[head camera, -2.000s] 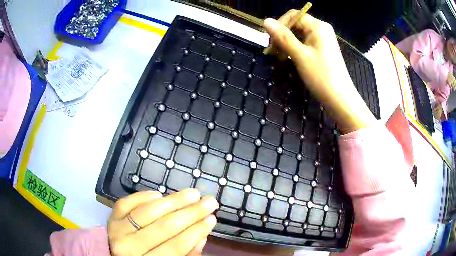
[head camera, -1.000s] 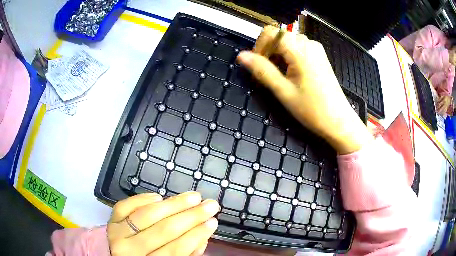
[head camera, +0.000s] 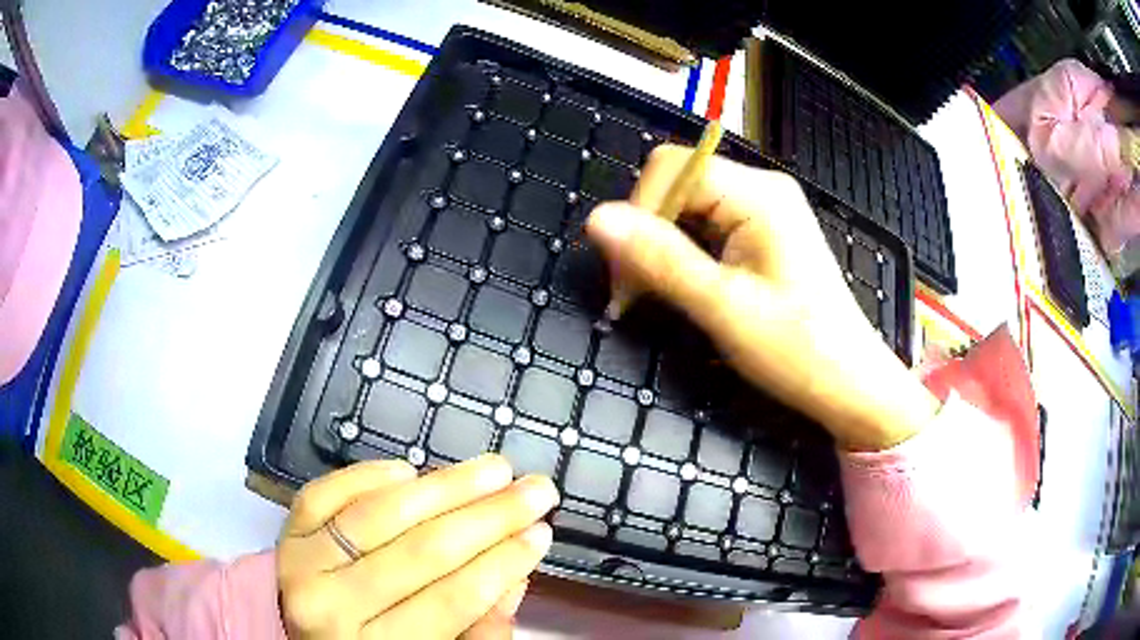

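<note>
A black blister tray (head camera: pixel 431 338) with a grid of rounded squares lies in front of me, with small silver metal parts (head camera: pixel 504 414) at the grid crossings. My right hand (head camera: pixel 738 269) holds thin gold tweezers (head camera: pixel 690 171) like a pen over the middle of the tray; the tip is near a part at a crossing. My right hand hides the crossings beneath it. My left hand (head camera: pixel 419 546) lies flat with fingers together on the tray's near left edge, holding no tool.
A blue bin (head camera: pixel 259 78) of loose silver parts is at upper left, with white paper slips (head camera: pixel 198 173) below it. A green label (head camera: pixel 115 466) is at left. Another black tray (head camera: pixel 856 156) lies behind right. A person's pink sleeve (head camera: pixel 1078 131) shows at far right.
My right hand with the tweezers has moved from the tray's far side down toward its middle. The tray has shifted slightly. My left hand stays at the near edge.
</note>
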